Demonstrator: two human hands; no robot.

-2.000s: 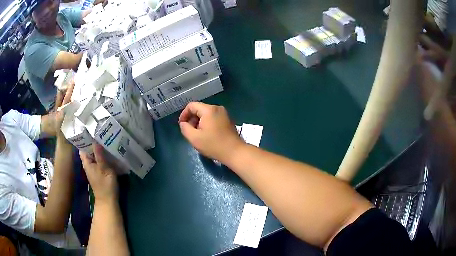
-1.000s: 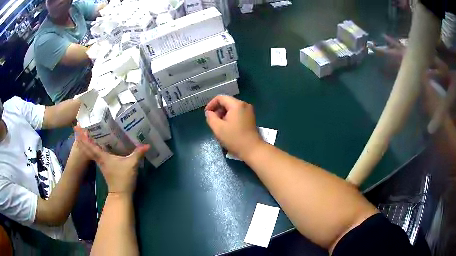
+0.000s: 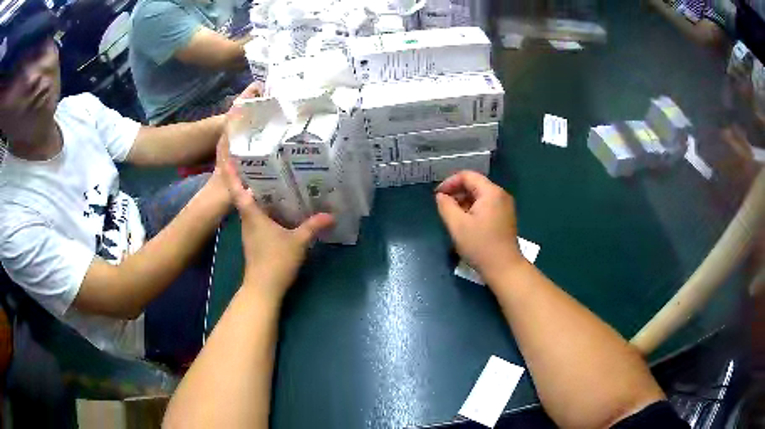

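Observation:
Open-ended cartons (image 3: 314, 172) stand upright in a tight block left of centre, their white end flaps sticking up. My left hand (image 3: 273, 239) is spread against the near side of the front cartons, thumb at the right and fingers at the left. My right hand (image 3: 480, 214) is over the table with its fingers curled and fingertips together; nothing can be seen in it. A closed carton stack (image 3: 432, 105) lies flat beside the upright block. A white leaflet (image 3: 528, 249) lies partly hidden under my right wrist.
Another white slip (image 3: 493, 390) lies at the near edge of the green table (image 3: 352, 335). A small card (image 3: 554, 130) and short whitish blocks (image 3: 629, 144) lie on the far right. A pale pole (image 3: 705, 272) crosses the right side. A person in a white shirt (image 3: 63, 188) reaches to the cartons' left.
The view has turned left, so the cartons and table show further right. My left hand has gone from low on the front cartons to spread fingers against them. My right hand stays curled.

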